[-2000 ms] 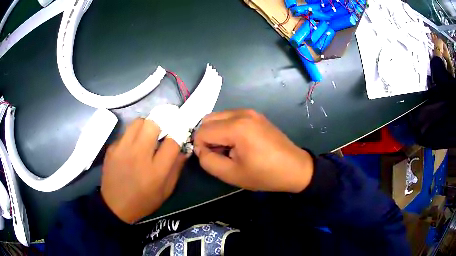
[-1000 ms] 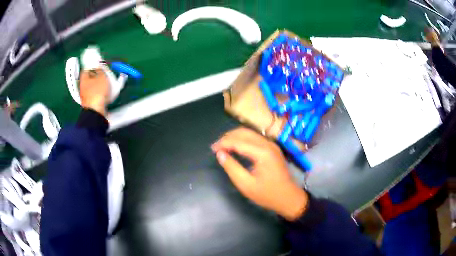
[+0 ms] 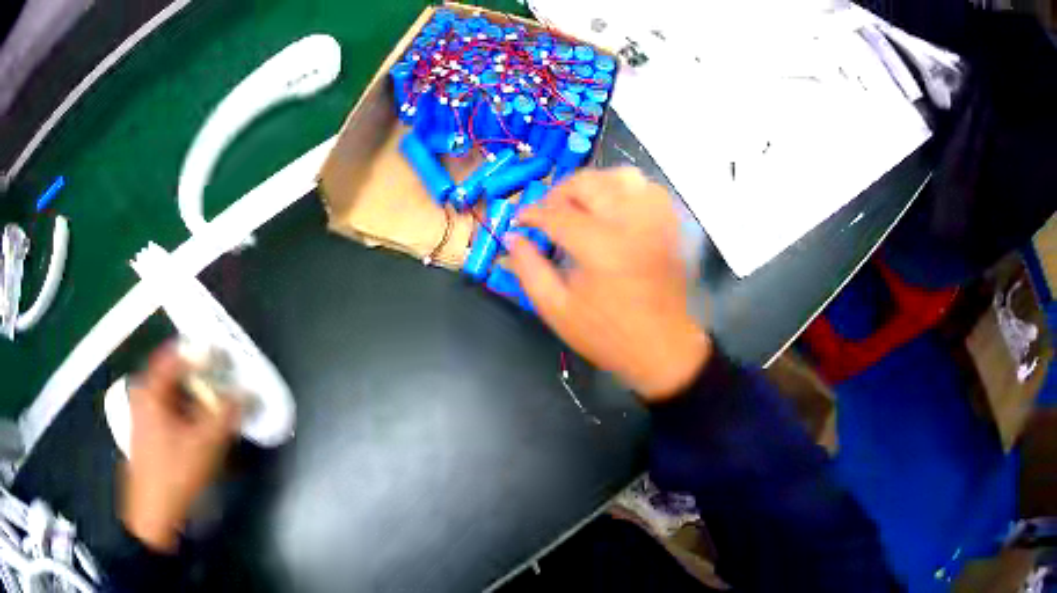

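Note:
The open brown cardboard carton [image 3: 369, 191] holds many blue battery cells [image 3: 427, 166] with tangled red leads and white plugs. My right hand [image 3: 620, 266] is over its near right corner, fingertips at a blue cell; whether they grip it I cannot tell. My left hand [image 3: 174, 446], blurred, is at the lower left, closed on a white housing [image 3: 257, 394] whose narrow slotted end points up and left over the white rail. Its round end and the small parts at my fingers are too blurred to make out.
A white curved arm [image 3: 249, 99] lies across the green belt [image 3: 128, 151] and the white rail [image 3: 81, 359]. Further left on the belt are another white unit and a blue cell. A white sheet [image 3: 742, 127] lies right of the carton. White housings [image 3: 41, 550] pile at the lower left.
My left hand has come back from the belt to the dark bench and now holds a white housing. My right hand has moved to the carton's cells. The view has shifted.

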